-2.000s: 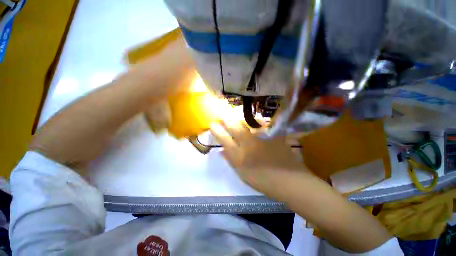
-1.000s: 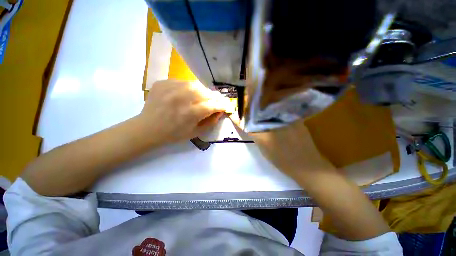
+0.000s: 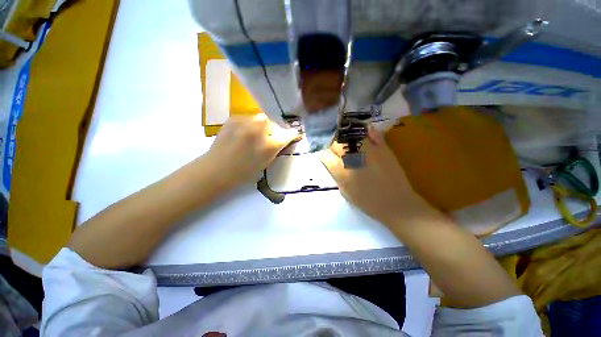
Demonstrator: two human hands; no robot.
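A mustard cut piece (image 3: 244,97) with a pale interfacing patch (image 3: 217,92) lies behind and left of the needle area, partly under the machine head. My left hand (image 3: 245,146) lies at its near edge, fingertips pinched beside the needle in the lamp glow. My right hand (image 3: 369,174) is right of the needle, fingertips partly hidden behind the machine's front parts; what it holds cannot be made out. The sewing machine (image 3: 395,85) has a white head with a blue stripe. Another mustard piece (image 3: 455,158) with a pale patch lies right of my right hand.
Long mustard panels (image 3: 59,131) lie at the far left. Green and yellow loop handles (image 3: 574,197) lie at the right. A tape rule (image 3: 290,270) runs along the table's front edge. Mustard fabric (image 3: 567,273) is heaped below the table edge at the right.
The left hand moved from a blurred reach across the small piece to a pinch at the needle. The piece now lies farther back with its patch showing. The camera view has shifted.
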